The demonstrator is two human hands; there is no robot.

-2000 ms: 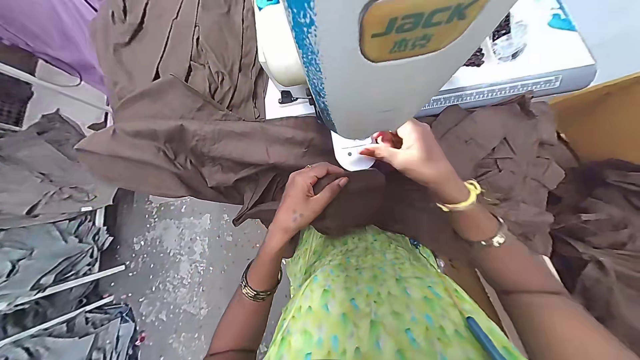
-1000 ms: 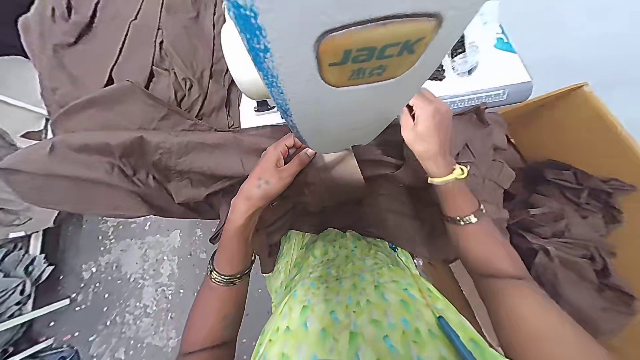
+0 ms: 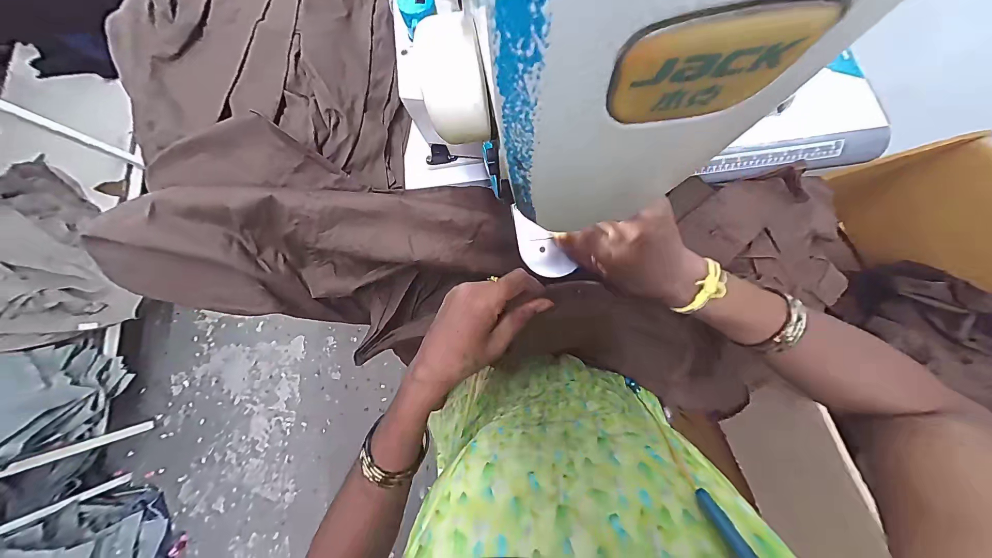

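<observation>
Brown fabric (image 3: 310, 240) runs across the bed of a white and blue Jack sewing machine (image 3: 604, 147) and hangs over the near edge toward my lap. My left hand (image 3: 480, 322) pinches the fabric's near edge between thumb and fingers, just left of a white rounded plate (image 3: 541, 248) below the machine head. At that plate's right side is my right hand (image 3: 632, 252), fingers curled at the plate and the cloth beside it. The machine head partly covers its fingertips, so what they hold cannot be made out. The needle is hidden.
More brown cloth (image 3: 256, 77) is heaped behind on the left. At the right stands a yellow-brown box (image 3: 922, 209) with dark brown cloth (image 3: 922, 325) beside it. Grey fabric stacks (image 3: 54, 395) and white rails (image 3: 77, 449) line the left, above a speckled floor (image 3: 240, 411).
My right hand has come from the right side of the machine head down to the white plate, which was out of sight one second ago. My left hand remains at the cloth.
</observation>
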